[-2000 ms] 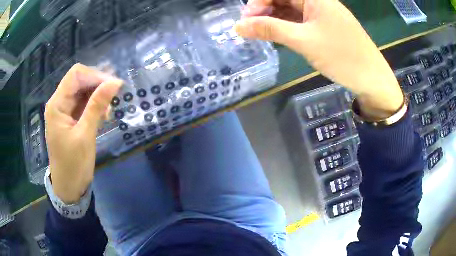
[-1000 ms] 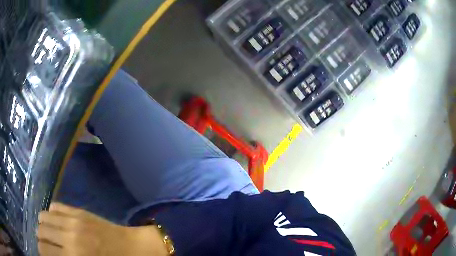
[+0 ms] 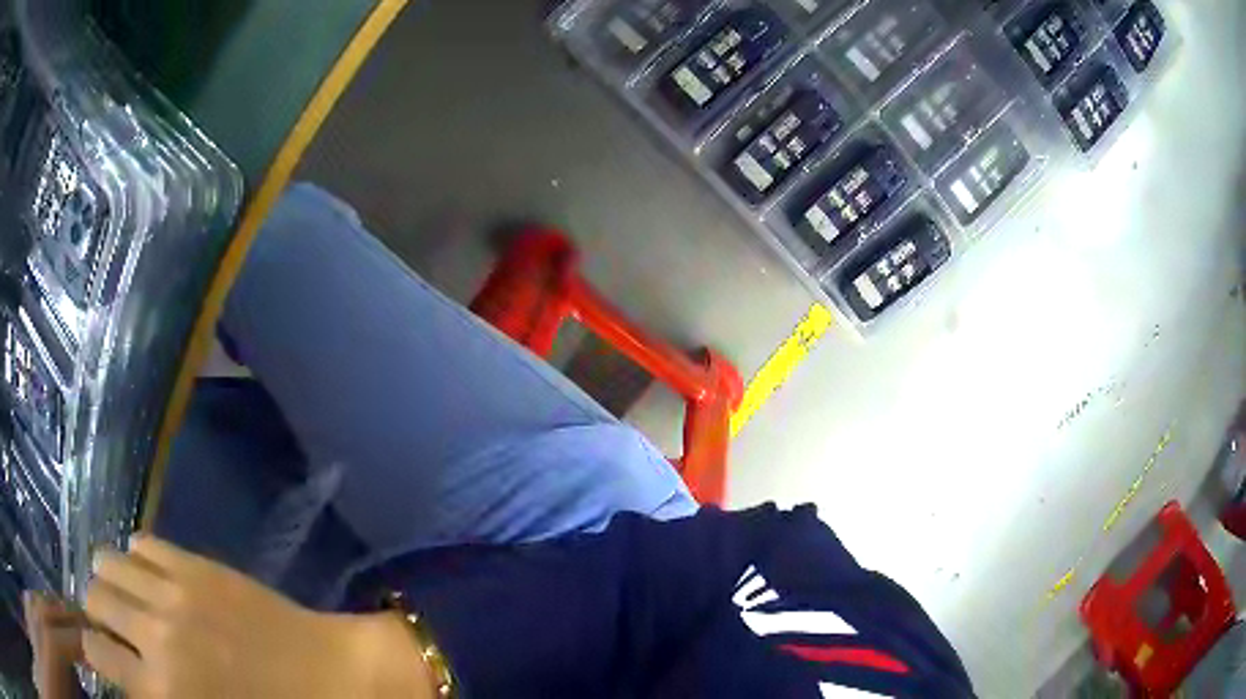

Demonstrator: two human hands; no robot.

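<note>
My right hand (image 3: 205, 621), with a gold bracelet at the wrist, is at the lower left beside the front edge of the bench. Its fingers are curled and their tips are hidden, so I cannot tell whether it holds anything. A small strip of skin shows at the left edge beyond these fingers; I cannot tell if it is my left hand. A clear blister tray (image 3: 150, 219) with dark phone bodies (image 3: 62, 198) lies along the bench's edge at the left, cut off by the frame. The sheet with black rings is not visible.
The green bench has a yellow edge (image 3: 280, 161). My legs are beside it. More phone trays (image 3: 943, 103) stand low at the upper right. A red stool (image 3: 635, 348) is by my knee and another red stool (image 3: 1161, 601) is at the lower right. Yellow tape (image 3: 782, 362) marks the floor.
The view has swung right, away from the tray and the ringed sheet held between both hands. Since a second ago, my right fingers have curled more and the skin strip at the left edge has appeared.
</note>
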